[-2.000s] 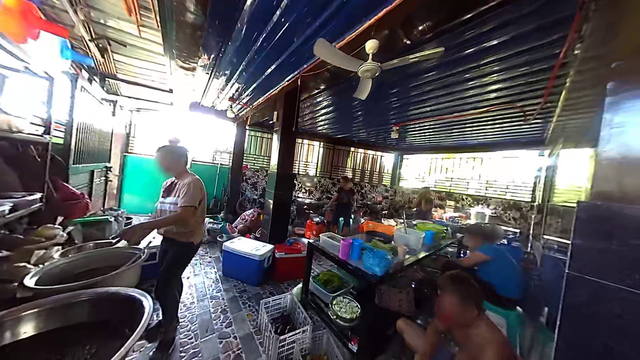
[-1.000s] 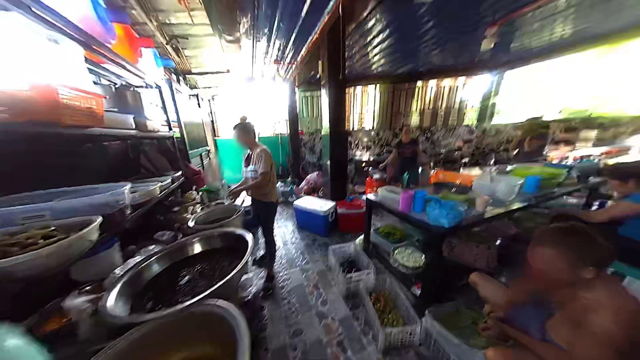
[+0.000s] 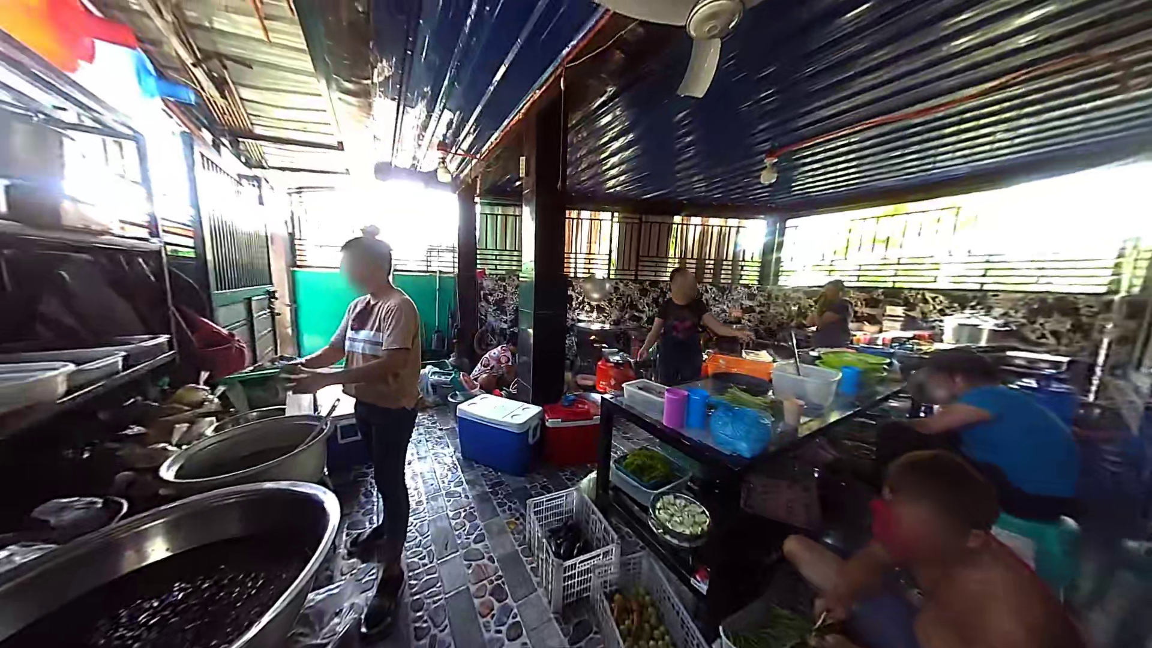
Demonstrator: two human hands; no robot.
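Observation:
Neither my left hand nor my right hand shows in the head view. Nearest to me, at the lower left, is a large metal basin (image 3: 310,531) with dark contents. Behind it stands a smaller metal basin (image 3: 310,463) with a long handle leaning out of it. A person in a tan shirt (image 3: 385,328) stands beside the basins, forearms held forward. At the lower right a seated person (image 3: 981,576) has hands by green stalks (image 3: 774,625). A white plastic crate (image 3: 576,576) holds dark purple vegetables, and another crate (image 3: 670,612) holds small greenish produce.
A black table (image 3: 666,436) bears cups, a blue plastic bag (image 3: 740,430) and tubs. A blue cooler (image 3: 498,445) and a red cooler (image 3: 571,441) stand by a dark pillar (image 3: 543,252). A person in blue (image 3: 1017,432) sits right; others are at the back. Stone-patterned floor (image 3: 450,549) runs between.
The view has swung left and then back to the right. The person in the tan shirt, bent toward the basins a second ago, now stands more upright with forearms raised.

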